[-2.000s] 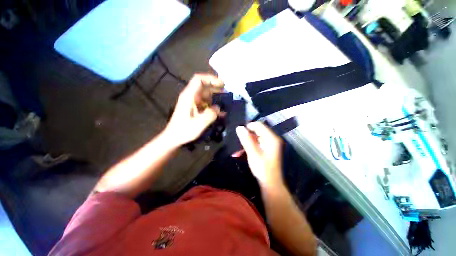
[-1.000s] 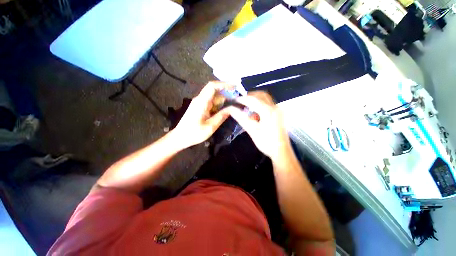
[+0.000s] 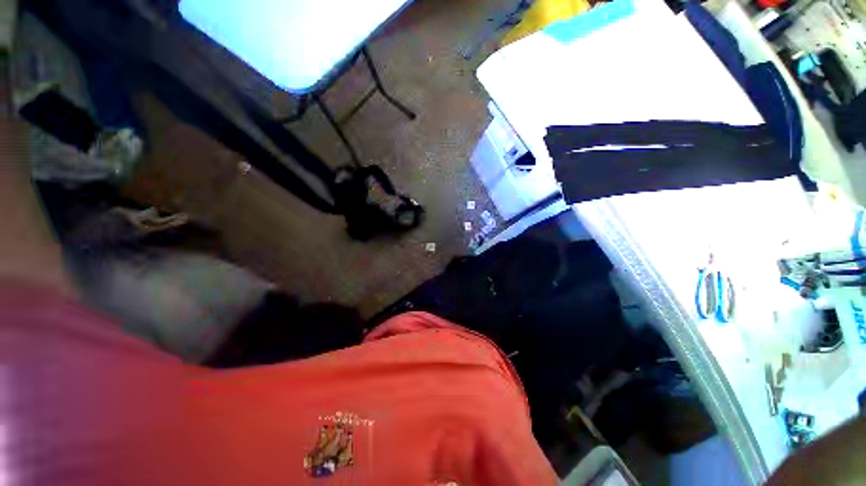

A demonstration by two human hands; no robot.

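Neither hand is in view. A blurred upper arm and sleeve show at the left edge, and part of an arm is cut off at the lower right corner. Black bands lie flat side by side on the white sewing table, with narrow gaps between them. Blue-handled scissors lie on the table nearer to me. Dark, shapeless black cloth or trousers cover my lap, and I cannot tell them apart.
The sewing machine is cut off at the right edge. Navy cloth lies along the table's far side. A pale folding table stands at upper left. A tangled black heap and small pale scraps are on the floor.
Both hands, earlier together over my lap with black material, have left the picture. The view has shifted, so the tables sit further right and higher. The tangled floor heap now shows clearly.
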